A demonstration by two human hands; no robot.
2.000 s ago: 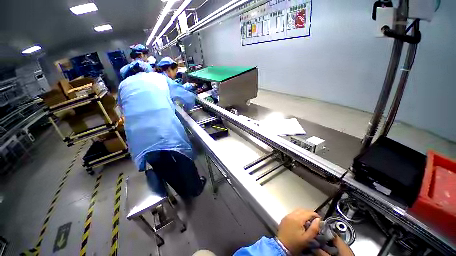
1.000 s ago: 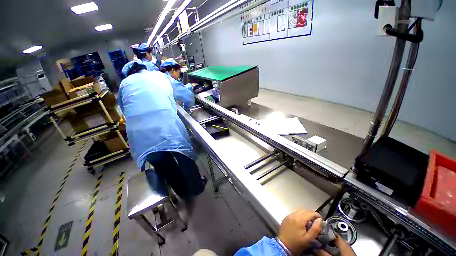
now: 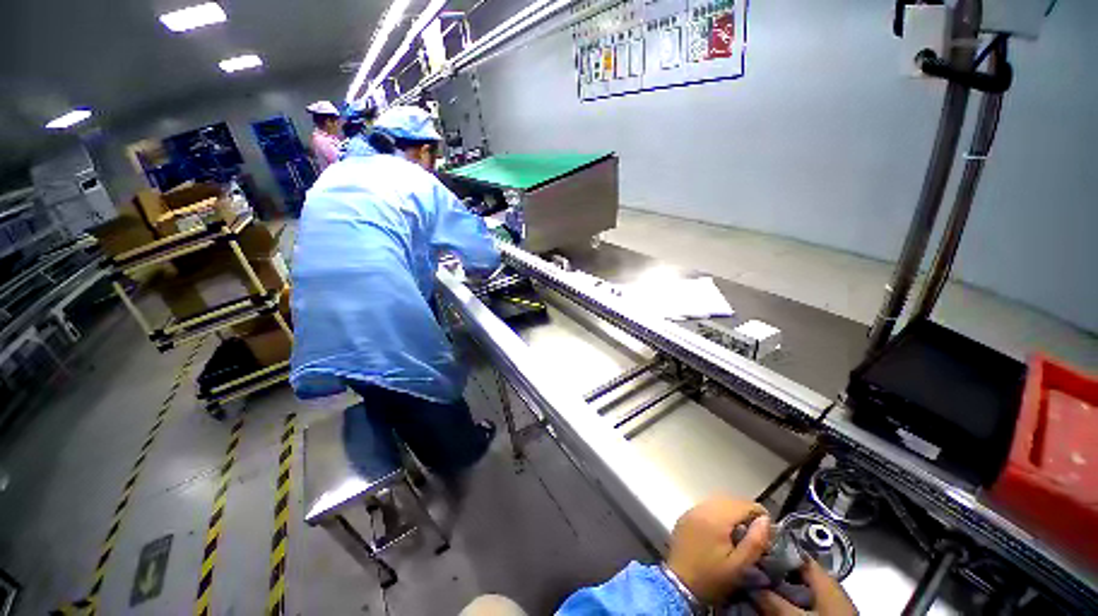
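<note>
A crumpled dark grey bundle, perhaps a glove or strap (image 3: 783, 582), is held low at the bottom right, by the near rail's end. My left hand (image 3: 713, 551), bare, with a blue sleeve, grips its left side with curled fingers. My right hand (image 3: 828, 592) is at the bundle's right side and is mostly cut off by the bottom edge; its fingers touch the bundle. The bundle's underside is hidden. A silvery ring-shaped part (image 3: 821, 537) shows just behind the hands.
Two silver rails (image 3: 578, 424) run away to the upper left. A black tray (image 3: 939, 391) and red tray (image 3: 1066, 451) stand behind the far rail. A person in a blue smock (image 3: 373, 277) leans over the line beside a metal stool (image 3: 352, 463). White papers (image 3: 686, 295) lie behind the rail.
The person in the blue smock has straightened somewhat and turned, reaching over the rail. My hands stay in nearly the same place on the grey bundle, with slight finger movement.
</note>
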